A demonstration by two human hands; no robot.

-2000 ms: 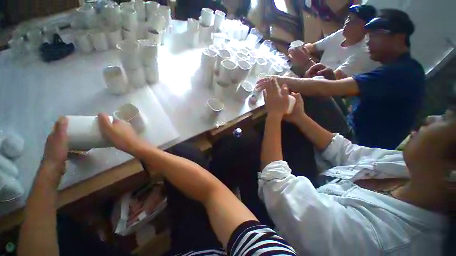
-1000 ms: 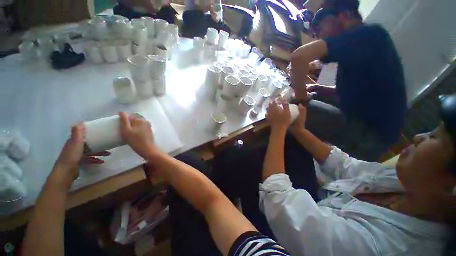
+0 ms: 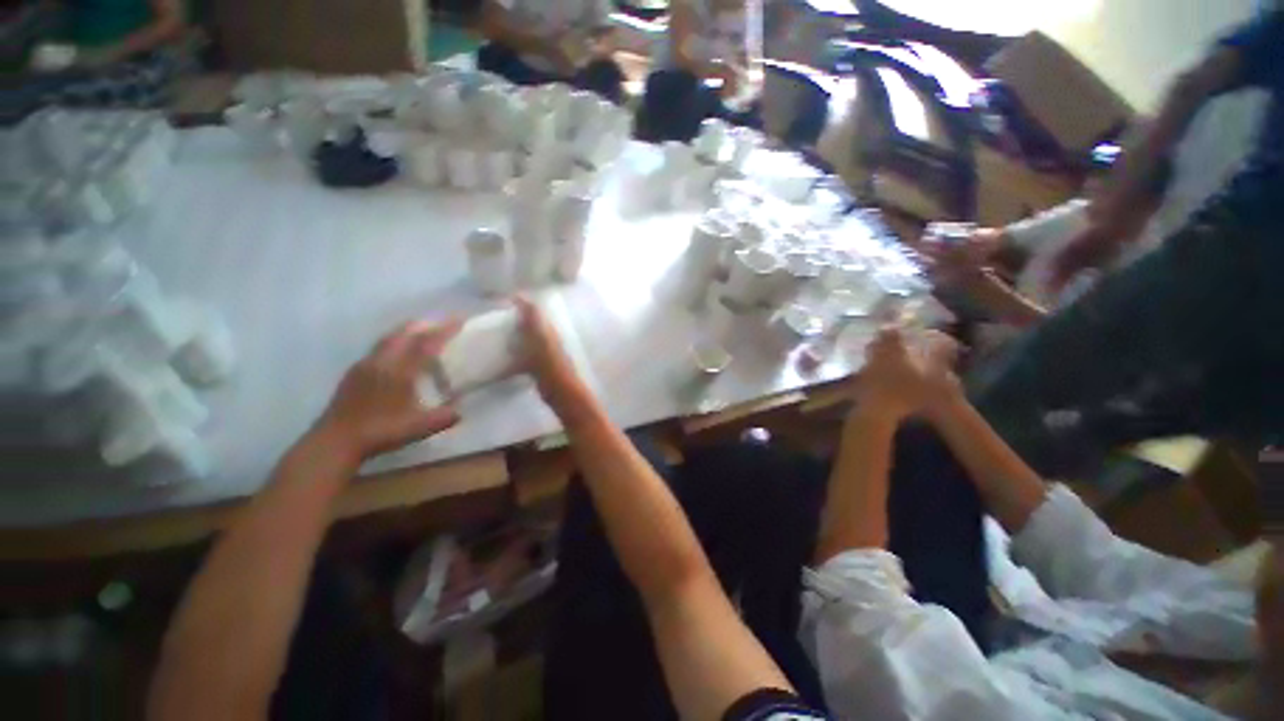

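A white cup (image 3: pixel 482 351) is held between my two hands above the near edge of the table. My left hand (image 3: pixel 399 380) is at its left end, fingers spread around that end. My right hand (image 3: pixel 542 349) is on its right end. The cup lies roughly sideways, tilted up to the right. A white sheet (image 3: pixel 575 345) shows partly behind my right hand. The picture is blurred, so whether it is one cup or nested cups cannot be told.
White-covered table (image 3: pixel 282 268) with bagged cups (image 3: pixel 106 345) at left, a black bundle (image 3: pixel 352 159), a single cup (image 3: pixel 487 261) and many cups (image 3: pixel 789 254) at right. A neighbour's hands (image 3: pixel 908 373) are close on the right. A plastic bag (image 3: pixel 479 578) is below the edge. Cartons (image 3: pixel 1059 92) stand behind.
My view has turned left. The white cylinder between my hands looks shorter, and my left hand's fingers are more spread. The worker in dark blue has risen at the right.
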